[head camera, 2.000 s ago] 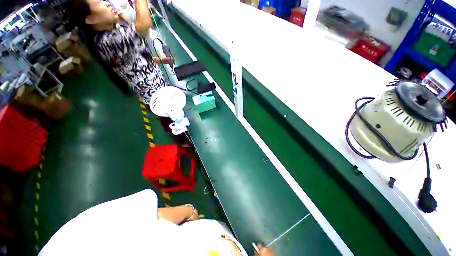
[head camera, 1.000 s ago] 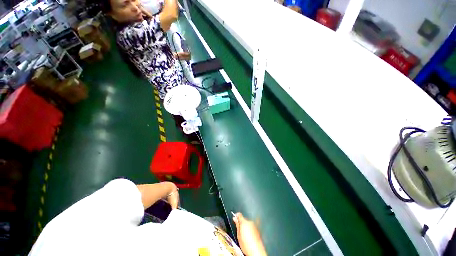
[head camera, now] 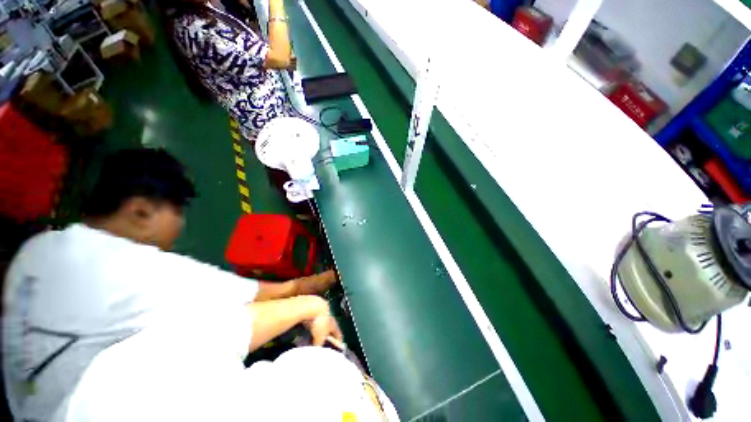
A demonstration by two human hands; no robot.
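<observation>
My left hand (head camera: 319, 320) is low in the centre, in front of my white clothing, beside the near edge of the green line (head camera: 387, 305). Its fingers are curled, with a small thin pale item (head camera: 336, 341) at the fingertips; what the item is cannot be told. My right hand is not in view. A red stool (head camera: 262, 246) stands on the floor beyond my left hand.
A person in white bends close at my left, one arm reaching to the line's edge. Another stands farther along. A white fan (head camera: 286, 147), teal box (head camera: 350, 153) and cream canister (head camera: 677, 270) are ahead and right.
My right hand has left the green line and gone out of view. My left hand has moved right, towards the line's edge. A person in white has come into view at left.
</observation>
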